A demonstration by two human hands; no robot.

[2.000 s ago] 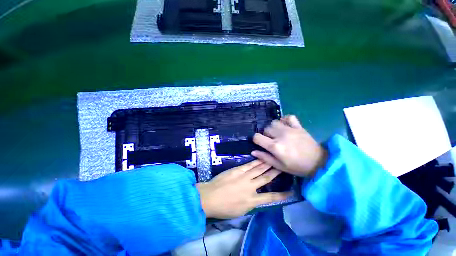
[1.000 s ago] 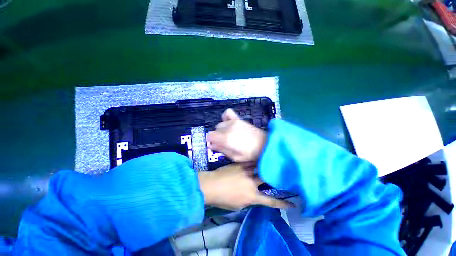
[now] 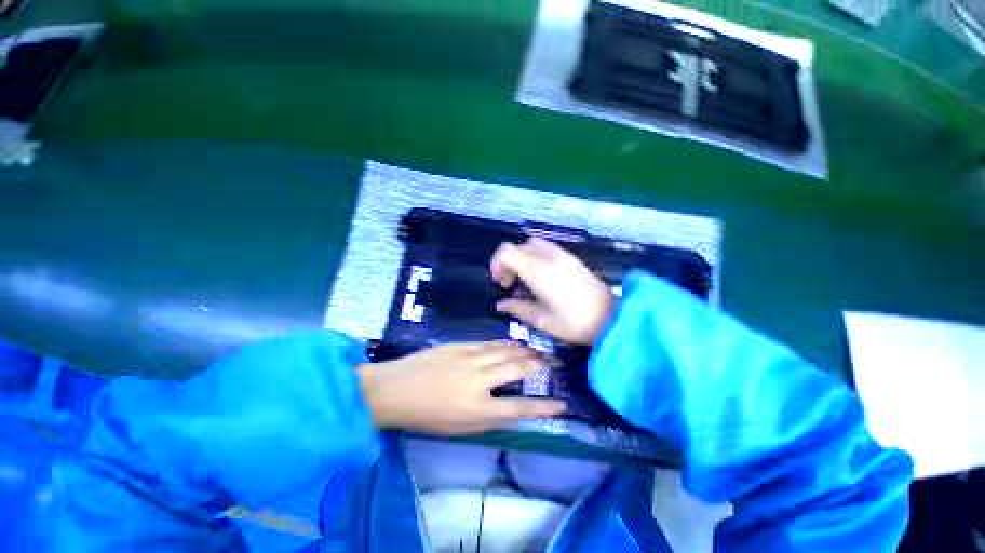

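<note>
A black plastic housing [image 3: 464,254] lies flat on a silvery foam sheet [image 3: 362,259] in front of me. White bracket-shaped patches [image 3: 414,294] show on its left part. My left hand [image 3: 459,387] lies spread and palm down on the housing's near part, fingers pointing right. My right hand [image 3: 553,290] is over the housing's middle with its fingers curled; what is under its fingertips is hidden. The view is somewhat blurred, and I see no loose piece in either hand.
Another housing [image 3: 745,103] lies on foam farther back at the right. A dark piece on a light sheet [image 3: 38,65] is at the far left. A white sheet [image 3: 918,378] lies at the right, with black pieces [image 3: 950,508] partly in view below it. The surface [image 3: 216,194] is green.
The view has swung left, so the housings and white sheet appear farther right. My left hand has slid leftward along the housing, and my right hand stays near its middle.
</note>
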